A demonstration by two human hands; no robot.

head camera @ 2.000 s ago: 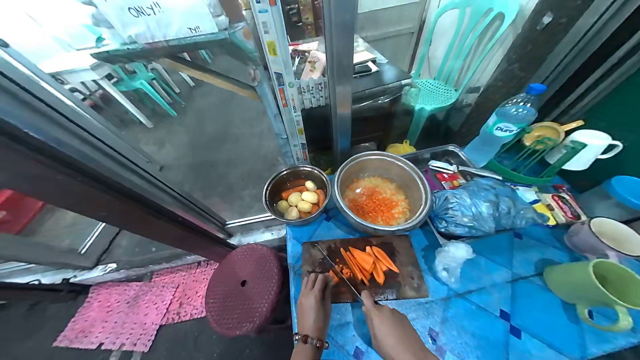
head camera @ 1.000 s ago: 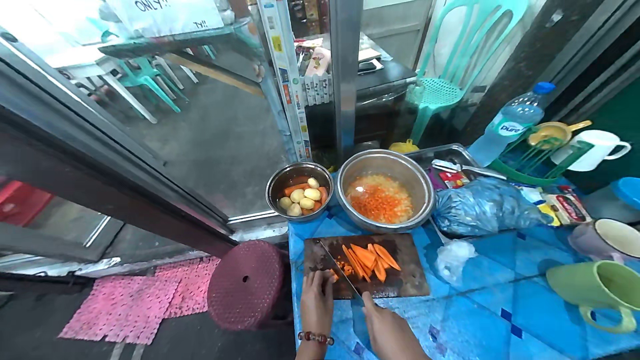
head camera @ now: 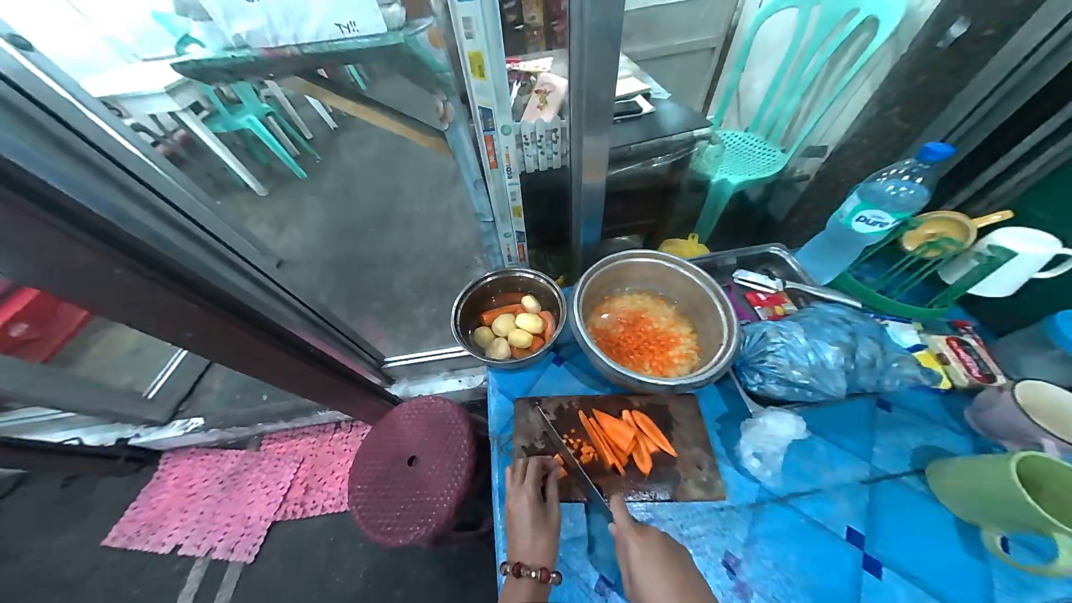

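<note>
On a dark cutting board [head camera: 699, 469], my right hand [head camera: 649, 544] grips a kitchen knife [head camera: 576, 462], its blade slanting up and left. My left hand [head camera: 533, 511], with a beaded bracelet at the wrist, presses on carrot pieces [head camera: 559, 466] left of the blade; the fingers partly hide them. Small diced carrot [head camera: 586, 452] lies right of the blade, beside several carrot slices [head camera: 628, 435]. Behind the board stands a large metal pot [head camera: 729, 335] with diced carrot and paler bits in liquid. A smaller metal bowl [head camera: 459, 322] left of it holds peeled potatoes and carrots.
A metal tray [head camera: 779, 253] holds a peeler [head camera: 754, 281] and a blue plastic bag [head camera: 825, 352]. A water bottle [head camera: 879, 209] leans behind it. A clear plastic bag [head camera: 769, 442] and a green mug [head camera: 997, 494] sit on the blue tablecloth. A maroon stool [head camera: 410, 502] stands left, by a glass door frame.
</note>
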